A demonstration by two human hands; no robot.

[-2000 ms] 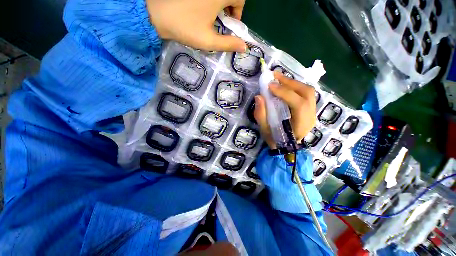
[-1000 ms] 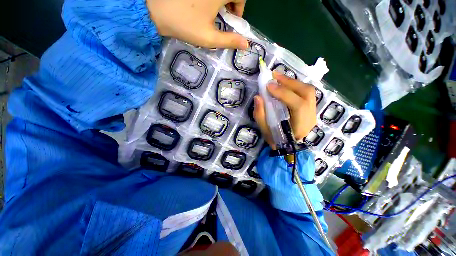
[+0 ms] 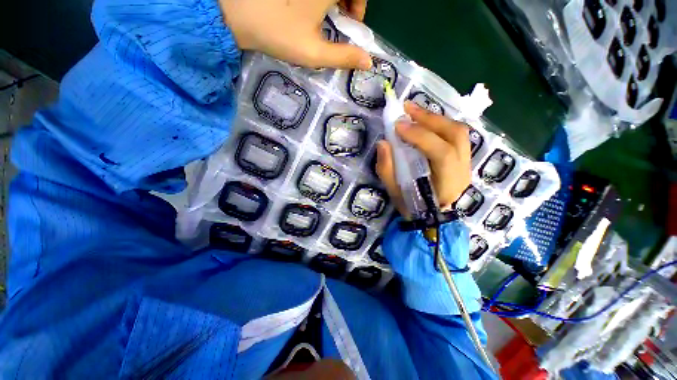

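A whitish blister tray (image 3: 315, 141) with rows of black rounded-square watch housings lies tilted over my lap. My right hand (image 3: 438, 159) holds the white dispensing syringe (image 3: 403, 145) like a pen. Its yellowish tip is at the right side of a watch housing (image 3: 373, 82) in the top row. My left hand (image 3: 297, 33) holds the tray's upper edge, thumb on top beside that housing, other fingers partly hidden at the frame's top. A beige air line (image 3: 462, 300) runs back from the syringe's black adapter (image 3: 429, 220).
Another tray of housings (image 3: 620, 59) with clear film lies at upper right on the green bench (image 3: 460, 37). At right are a black controller (image 3: 586, 204) with a red display, a perforated blue panel (image 3: 544, 230), a blue hose (image 3: 586, 318) and more whitish trays (image 3: 601, 323).
The tray has shifted very slightly right. The syringe tip has moved slightly up along the right side of the same housing. Both hands keep their hold.
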